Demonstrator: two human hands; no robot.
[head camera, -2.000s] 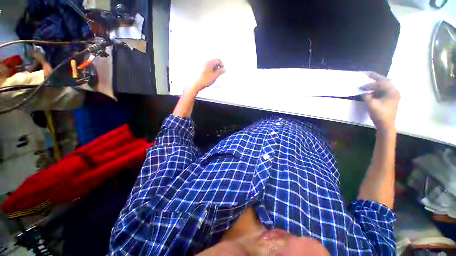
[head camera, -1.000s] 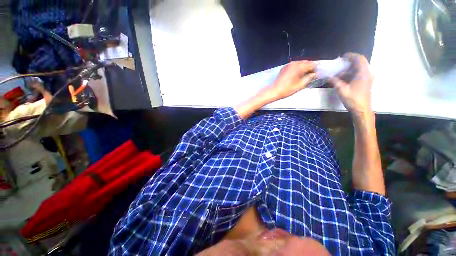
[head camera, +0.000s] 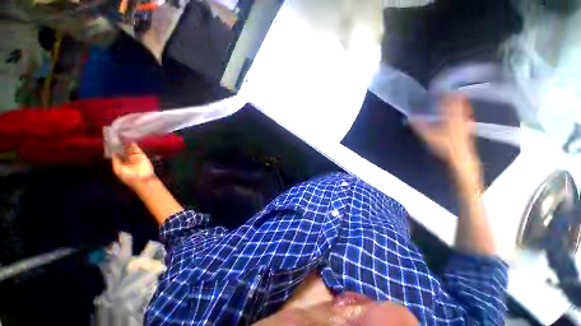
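My left hand (head camera: 135, 164) is out to the left, off the table, and holds one end of a long pale interfacing strip (head camera: 178, 116). The strip stretches from that hand to the table's front edge. My right hand (head camera: 449, 127) is blurred over the dark garment piece (head camera: 388, 134). Pale, semi-sheer strip material (head camera: 401, 92) shows blurred around its fingers; whether the hand grips it, I cannot tell. The dark cloth lies flat on the white table cover (head camera: 306, 70). The iron (head camera: 549, 207) rests at the right with its silvery soleplate showing.
Red garments (head camera: 57, 130) lie at the left, beyond my left hand. A crumpled pale heap of scraps (head camera: 130, 277) is at the lower left. Cables and an orange item (head camera: 150, 6) are at the upper left. The table's front edge runs diagonally before me.
The view has turned to the left. My left hand has moved from beside my right hand out past the table's edge, with the strip now stretched from it. My right hand has moved over the dark cloth.
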